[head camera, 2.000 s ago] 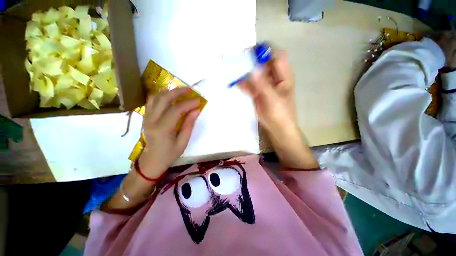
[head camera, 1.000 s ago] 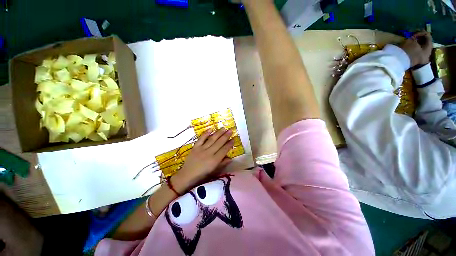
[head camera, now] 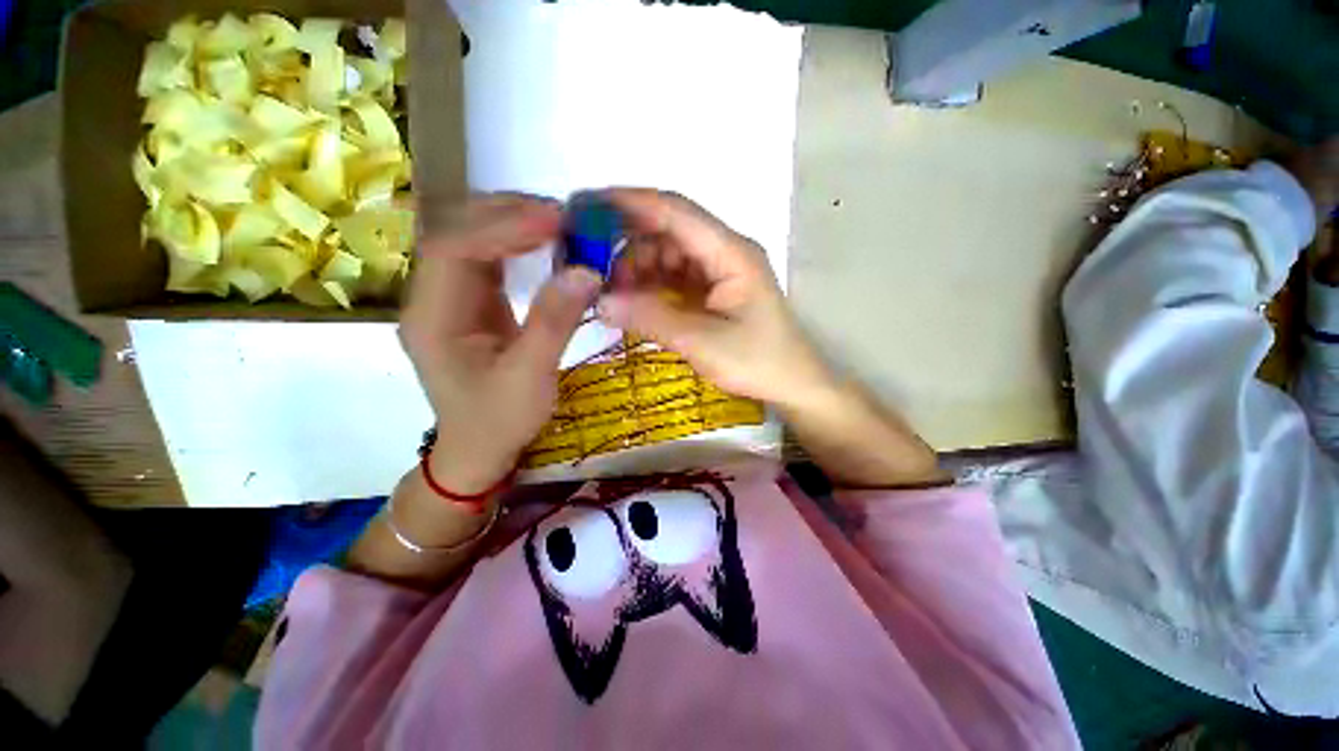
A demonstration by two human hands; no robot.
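Observation:
A short blue cylindrical cell (head camera: pixel 593 235) is held upright between the fingertips of both hands, above the white work sheet (head camera: pixel 646 103). My left hand (head camera: pixel 492 330) grips it from the left, thumb and fingers around it. My right hand (head camera: pixel 705 301) touches it from the right with bent fingers. Both hands are slightly blurred, and whether a small part is also between the fingers cannot be told. A sheet of gold pieces (head camera: pixel 654 404) with thin dark leads lies on the white sheet below my hands, partly hidden by them.
An open cardboard box (head camera: pixel 103 191) of pale yellow pieces (head camera: pixel 272 162) stands at the left. A green plastic piece (head camera: pixel 44 345) lies far left. A grey metal upright (head camera: pixel 999 44) stands at the back. A person's white sleeve (head camera: pixel 1175 308) is at the right, beside more gold pieces (head camera: pixel 1189 154).
My right hand has come back from the far side to the middle. My left hand has lifted off the gold sheet. Both hands now hold a blue cell. The camera view has shifted.

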